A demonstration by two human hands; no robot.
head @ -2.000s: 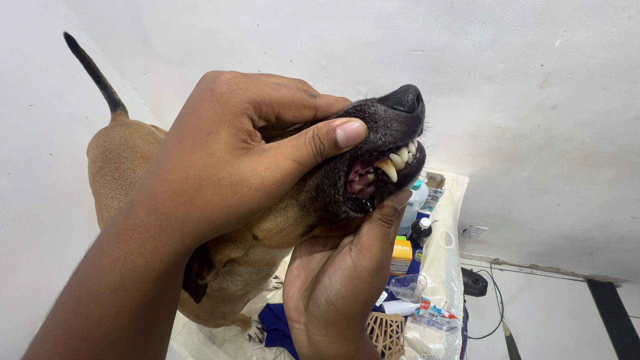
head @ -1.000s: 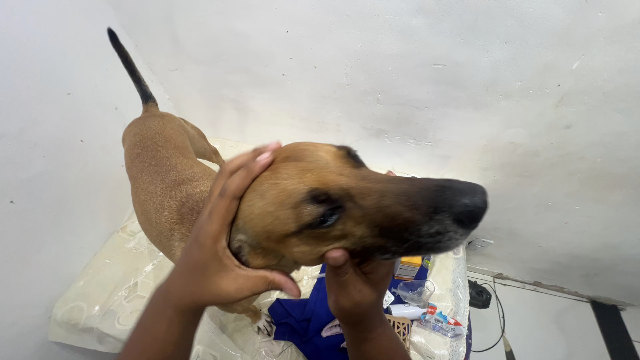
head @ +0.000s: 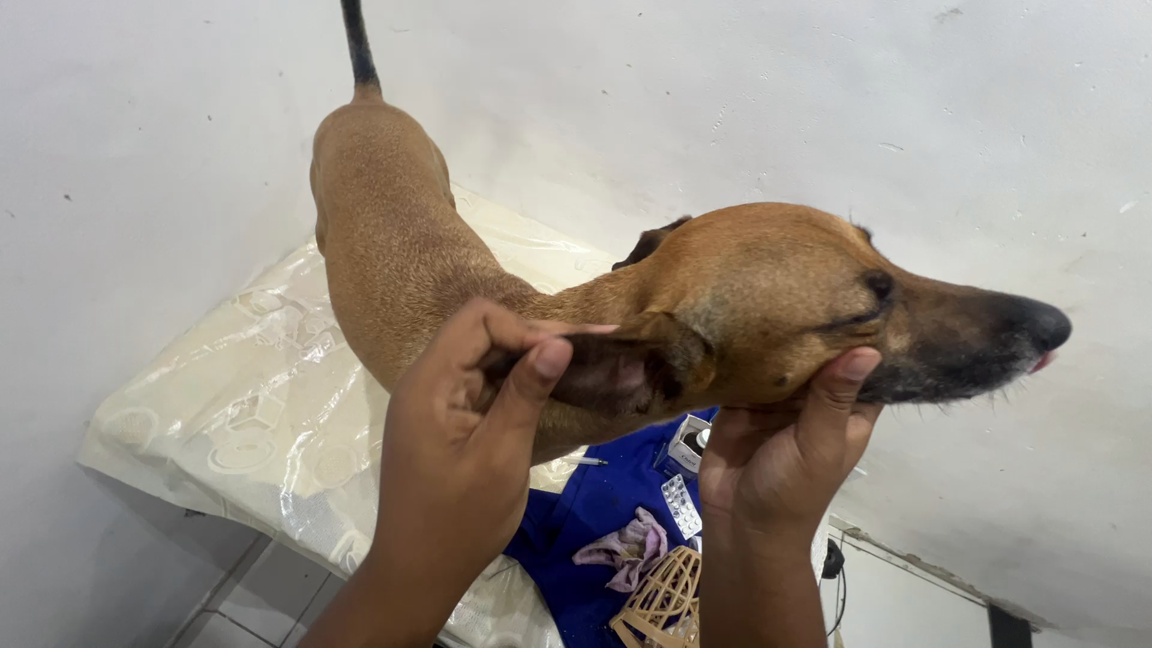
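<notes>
A brown dog (head: 396, 207) with a dark muzzle stands on a table covered with a cream plastic cloth, its head turned to the right. My left hand (head: 468, 432) pinches the tip of the dog's ear (head: 612, 373) between thumb and fingers and holds the flap out, so its inner side shows. Under the jaw, my right hand (head: 792, 432) supports the dog's head (head: 774, 297), the thumb on the cheek. The mouth is almost closed, with a bit of tongue at the front. The dog's legs are mostly hidden.
On a blue cloth (head: 549, 540) below the head lie a blister pack of tablets (head: 681, 506), a box with a bottle (head: 684, 445), a crumpled purple cloth (head: 627, 547), a syringe (head: 585, 460) and a tan basket muzzle (head: 661, 598). White walls (head: 990, 135) stand behind; floor tiles (head: 261, 589) show below.
Two seconds ago both my hands held the dog's lips apart, baring its teeth. My left hand then lay beside the head and now grips the ear. My right hand remains under the jaw.
</notes>
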